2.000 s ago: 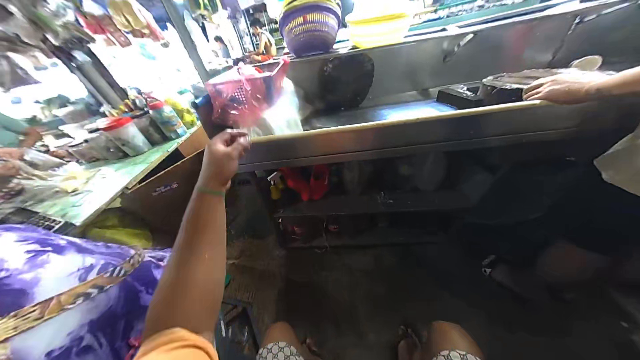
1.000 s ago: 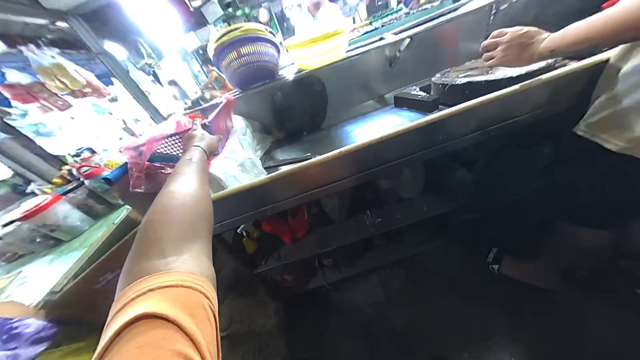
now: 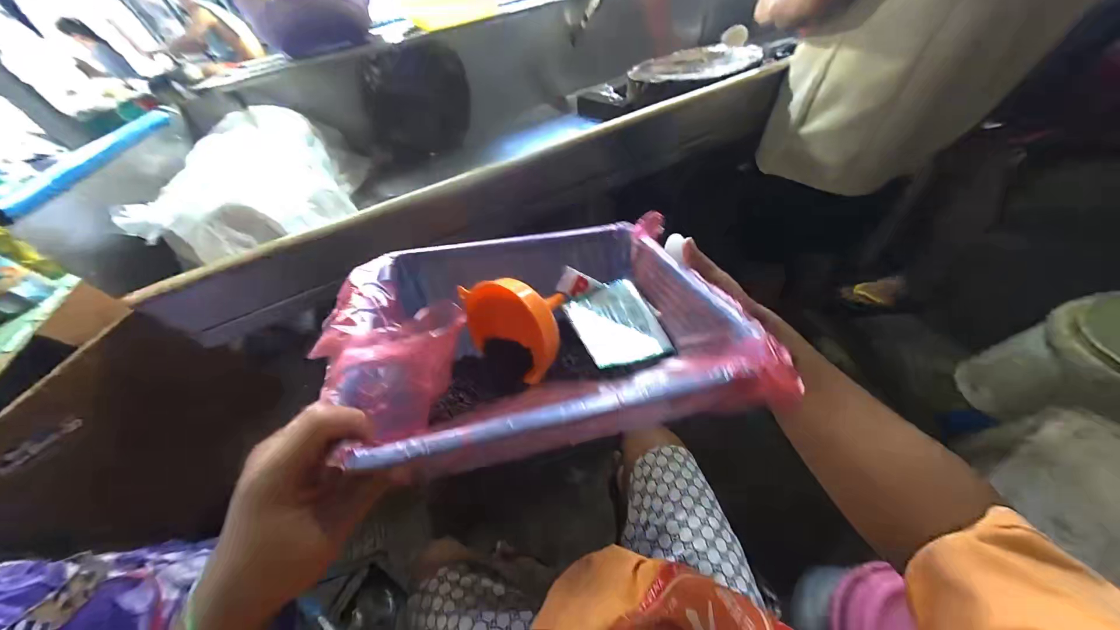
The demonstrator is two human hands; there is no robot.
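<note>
A rectangular plastic basket [image 3: 516,424], wrapped in pink plastic film, is held level above my lap. My left hand [image 3: 302,481] grips its near left corner. Against its right side rests my right hand [image 3: 717,280], mostly hidden behind the wall, with a white bit at the fingertips. Inside lie an orange plastic funnel [image 3: 512,324] tipped on its side, dark loose grains [image 3: 472,382], and a flat white and green packet [image 3: 619,324] with a small white and red piece [image 3: 577,282] beside it.
Beyond the basket runs a long metal counter trough [image 3: 490,179] holding a white plastic bag [image 3: 254,179] and a round foil-like lid [image 3: 696,63]. Another person's hand [image 3: 792,10] is at top right. A cardboard box [image 3: 87,394] stands left; a whitish container [image 3: 1015,367] is right.
The pink-wrapped basket, at the trough's left end earlier, is now before me in both hands. My right hand has come into view. The other person's hand is now at the top edge.
</note>
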